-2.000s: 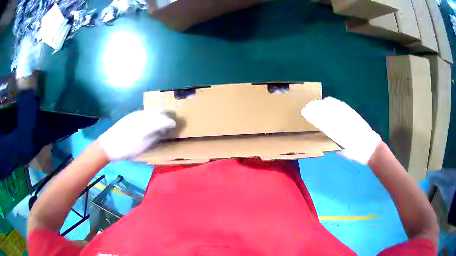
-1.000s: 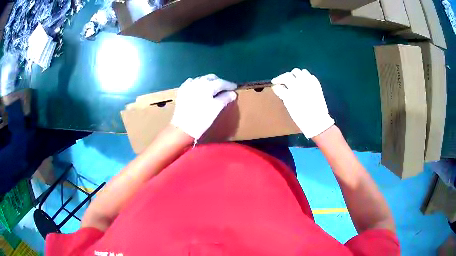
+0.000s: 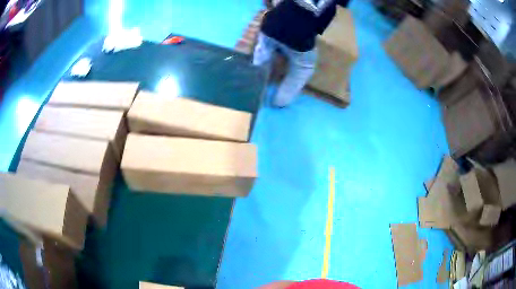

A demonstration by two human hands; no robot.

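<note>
Neither gloved hand shows; a small strip of skin and the red sleeve lie at the bottom edge. The edge of a brown carton (image 3: pixel 160 285) just enters at the bottom, left of the sleeve; whether a hand holds it is hidden. Two closed long cartons lie side by side on the green bench, the nearer one (image 3: pixel 186 163) at the bench's right edge and the other (image 3: pixel 189 117) behind it.
More closed cartons (image 3: pixel 68 148) stand in a row at the left of the green bench (image 3: pixel 164 242). A person (image 3: pixel 291 34) stands beyond it by a large carton (image 3: pixel 334 56). Flattened and piled cardboard (image 3: pixel 407 254) lies on the blue floor at the right.
The view has swung right, towards the closed cartons and the floor. Both gloved hands, which were on the carton's closed front edge, have left the picture; only a strip of the carton or another one shows.
</note>
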